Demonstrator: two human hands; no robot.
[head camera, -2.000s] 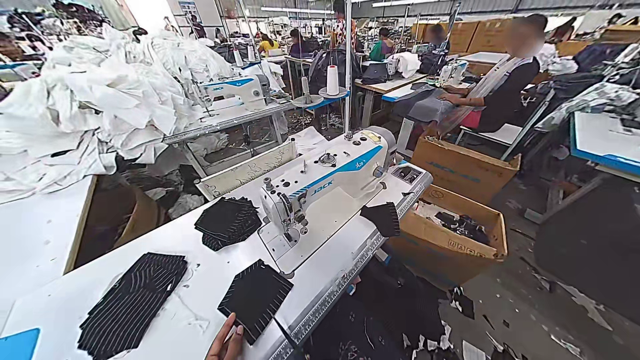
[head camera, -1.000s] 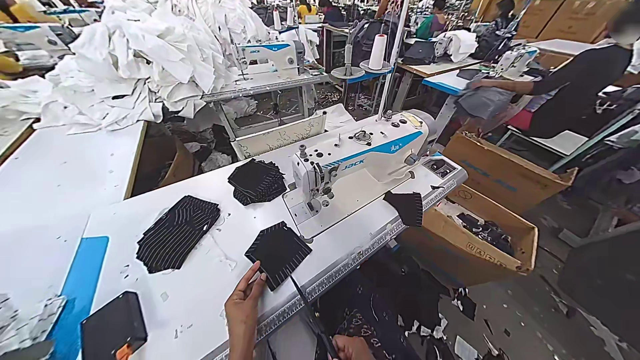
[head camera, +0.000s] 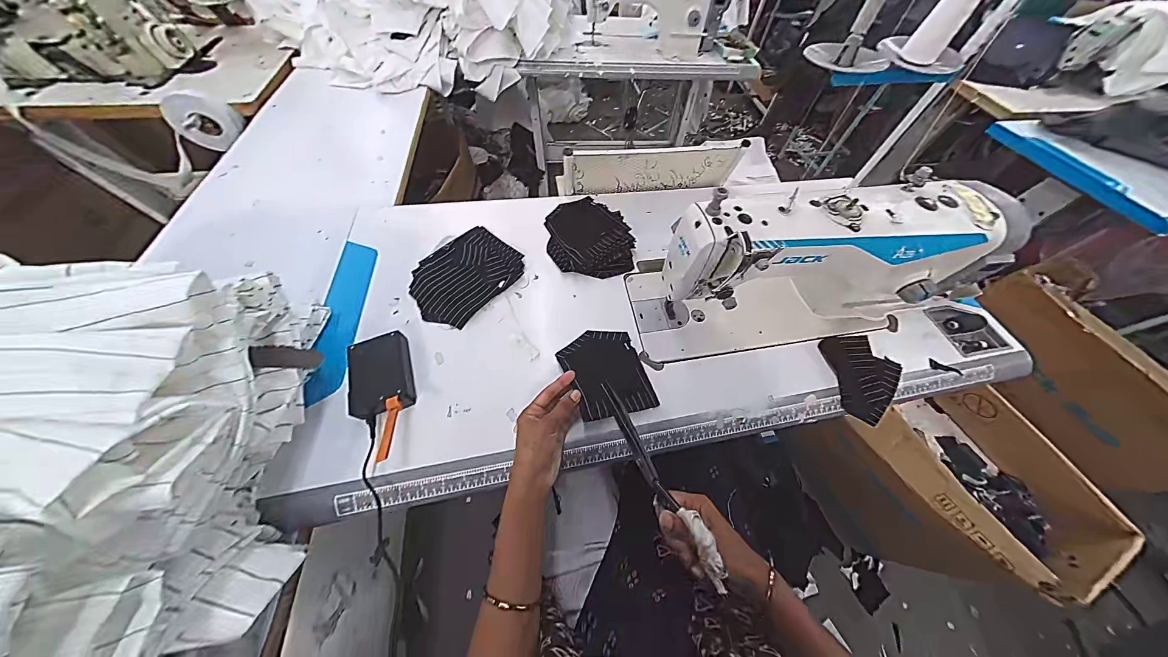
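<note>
My left hand (head camera: 547, 424) pinches the left edge of a black pinstriped fabric piece (head camera: 607, 374) lying on the white sewing table. My right hand (head camera: 698, 538) is closed around the cloth-wrapped handles of long scissors (head camera: 634, 443), whose blade tips lie over that piece. Behind it are two stacks of similar pieces, one at the left (head camera: 467, 276) and one nearer the machine (head camera: 589, 237). A Jack industrial sewing machine (head camera: 821, 265) stands to the right. Another dark striped piece (head camera: 862, 376) hangs over the table's front edge.
A black box (head camera: 380, 372) with an orange tab and a cable sits on the left of the table. White striped fabric (head camera: 119, 438) is heaped at far left. A ruler tape (head camera: 547, 459) lines the front edge. Cardboard boxes (head camera: 1086, 538) with scraps stand at lower right.
The right hand with the scissors has come up from the bottom edge, and the blades now reach over the fabric piece. The view has swung left and down.
</note>
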